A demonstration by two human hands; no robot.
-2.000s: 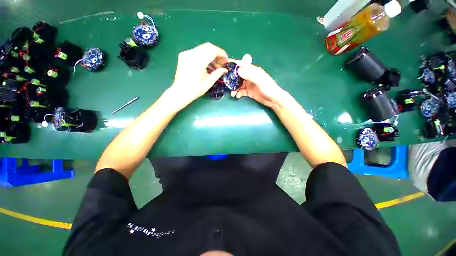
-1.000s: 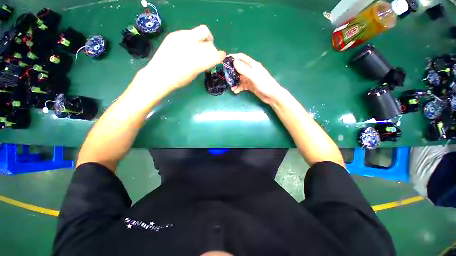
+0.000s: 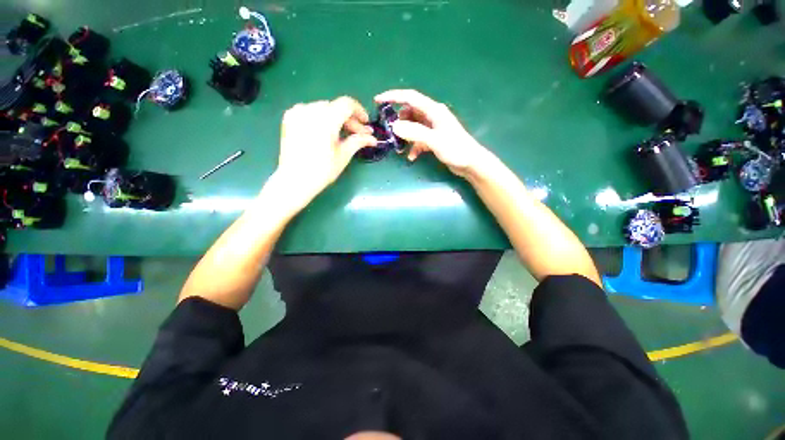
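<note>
A black housing point(image 3: 375, 153) with a round speckled disc point(image 3: 389, 115) tilted at its side is between my hands, low over the bench. My right hand point(image 3: 429, 133) grips the disc side, with fingers around the disc's edge. My left hand point(image 3: 325, 141) has its thumb and fingertips at the left of the housing, where thin wires run. The fingers cover much of the unit, so I cannot tell how the disc and housing are joined.
The green bench point(image 3: 413, 232) bears a grey rod point(image 3: 222, 164) left of my hands. Black units point(image 3: 69, 129) are piled at the left. Smooth black sleeves point(image 3: 641, 93), more units and a drink bottle point(image 3: 615, 39) lie at the right. A person's sleeve point(image 3: 747, 279) shows at the right edge.
My left hand, raised at the upper left of the unit a second ago, has come down beside the housing. The disc has tilted in my right hand. The grey rod, hidden a second ago, shows again.
</note>
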